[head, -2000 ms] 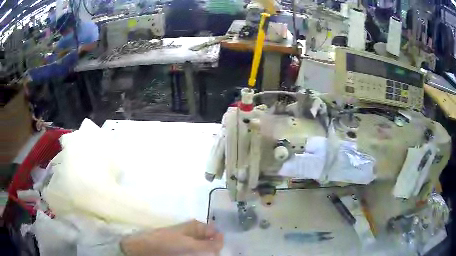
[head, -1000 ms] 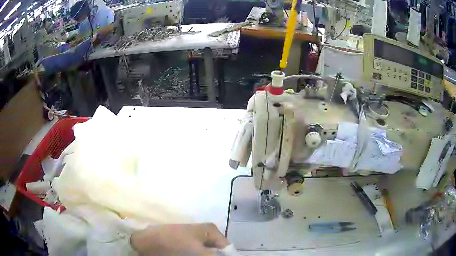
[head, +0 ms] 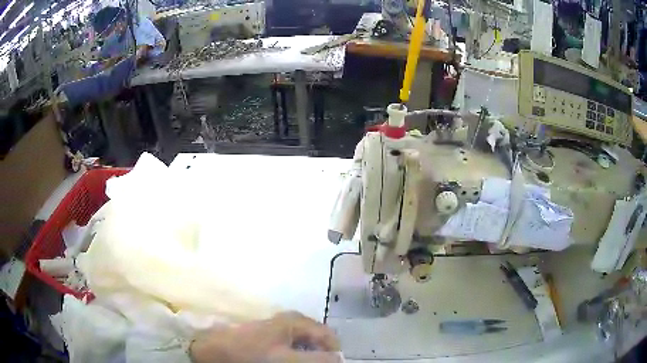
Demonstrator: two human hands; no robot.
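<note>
A white and cream garment piece (head: 163,255) lies heaped on the left of the table, overexposed in its middle. My left hand (head: 269,340) is at the bottom edge, at the cloth's lower right border, with fingers curled; its fingertips are partly cut off and I cannot tell if they grip cloth. My right hand is not in view. The sewing machine (head: 433,177) stands right of the cloth. Its presser foot and needle area (head: 383,294) has no cloth under it.
A red plastic basket (head: 60,220) at the left edge holds pale pieces. Blue-grey snips (head: 472,326) and a dark tool (head: 518,283) lie on the bed. A control panel (head: 576,98) is upper right. A yellow strap (head: 413,53) rises above the head. A person's blue sleeve (head: 99,79) shows upper left.
The view has shifted, so the machine sits further right in the picture. My left hand stays at the cloth's lower right border, its fingers now more curled. The cloth has barely changed.
</note>
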